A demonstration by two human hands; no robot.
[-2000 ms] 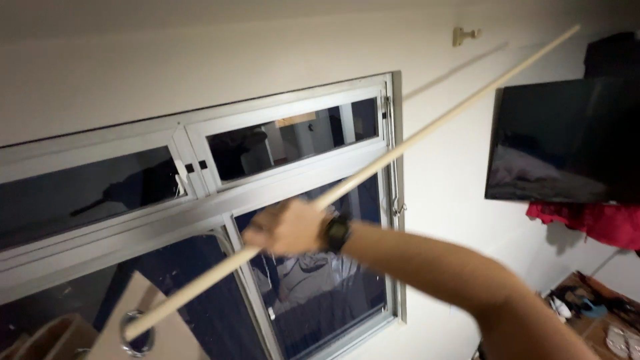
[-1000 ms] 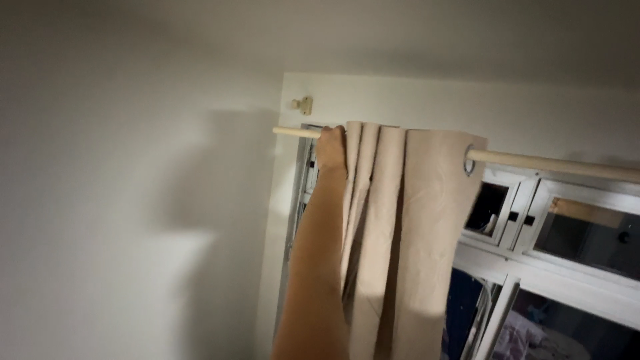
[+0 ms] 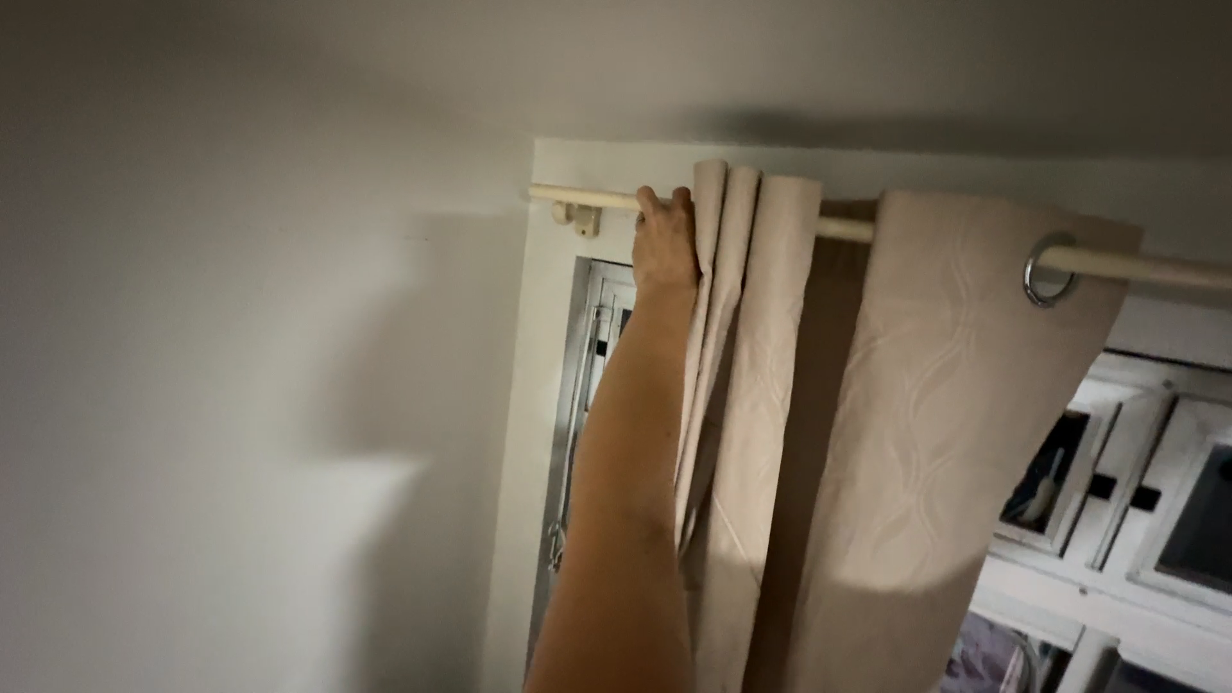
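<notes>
My left hand (image 3: 664, 236) is raised at upper centre, its fingers around a pale wooden curtain rod (image 3: 847, 229) just left of the bunched folds. The rod's left end reaches the wall corner, and the rod lies at the top of a small cream wall bracket (image 3: 585, 219); whether it rests fully in it I cannot tell. A beige patterned curtain (image 3: 905, 414) hangs from the rod right of my hand, with a metal eyelet ring (image 3: 1049, 271) around the rod. My right hand is not in view.
A white-framed window (image 3: 1088, 577) stands behind the curtain, its left frame edge showing beside my forearm. The plain side wall (image 3: 241, 366) meets the window wall at a corner near the rod's end. The ceiling (image 3: 616, 67) is close above the curtain.
My left hand has raised the rod's left end from below the bracket to its top. The view swung left after the earliest frame, where a hand with a wristwatch held the rod.
</notes>
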